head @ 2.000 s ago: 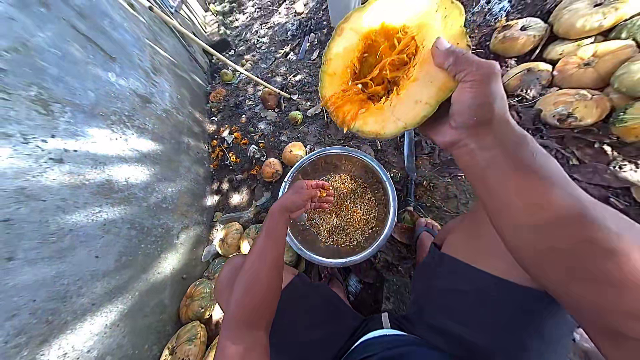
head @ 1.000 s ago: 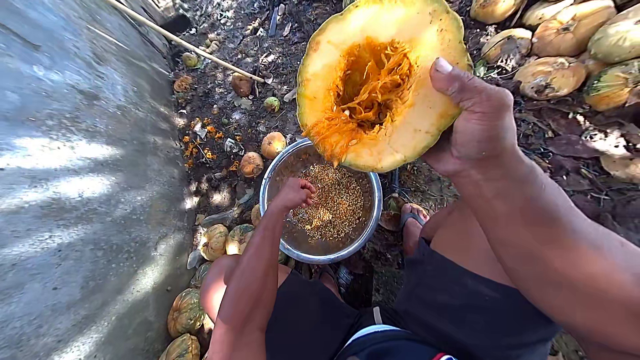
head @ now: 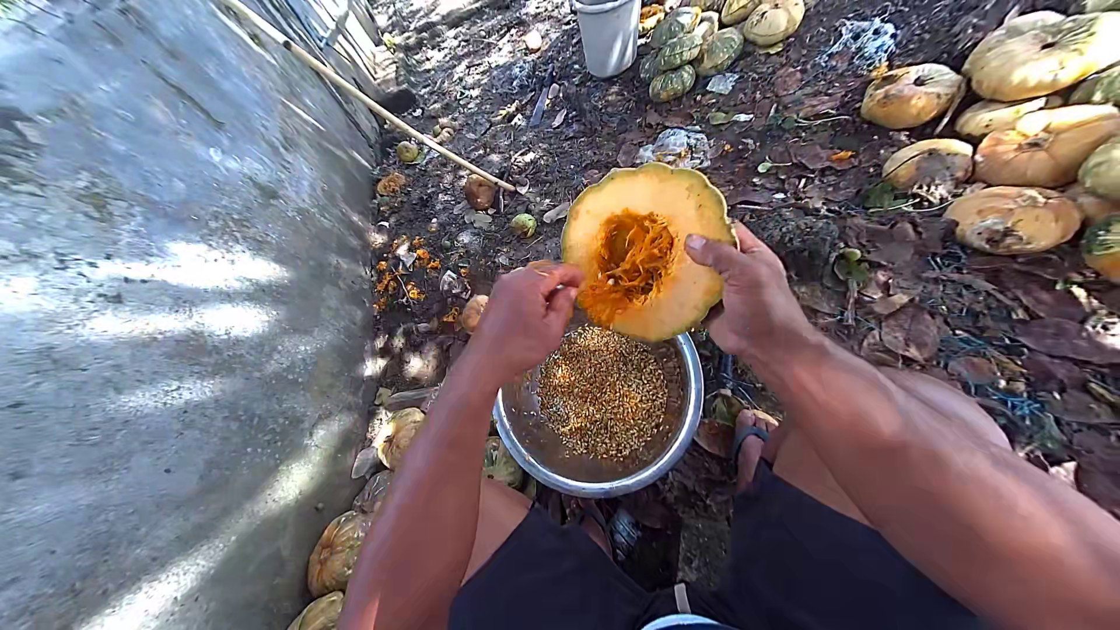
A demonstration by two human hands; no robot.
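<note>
My right hand [head: 752, 284] grips a halved pumpkin [head: 687, 206] by its right edge, thumb on the pale cut face, fingers hidden behind. Stringy orange pulp [head: 637, 254] fills the hollow, which faces me. At the pumpkin's left rim is my left hand [head: 534, 306], thumb and fingers drawn together; whether anything is between them cannot be told. Below both hands a round metal basin [head: 691, 429] stands on the ground between my legs, holding a heap of pumpkin seeds [head: 604, 394].
A grey concrete wall [head: 175, 350] runs along the left, with a long pole [head: 394, 118] leaning by it. Whole pumpkins lie at lower left [head: 337, 551] and in a pile at right [head: 1041, 149]. A pale bucket [head: 608, 39] stands at the top.
My left hand has moved up from over the basin to the pumpkin's left rim. The pumpkin half, in my right hand, is now lower and nearer the basin.
</note>
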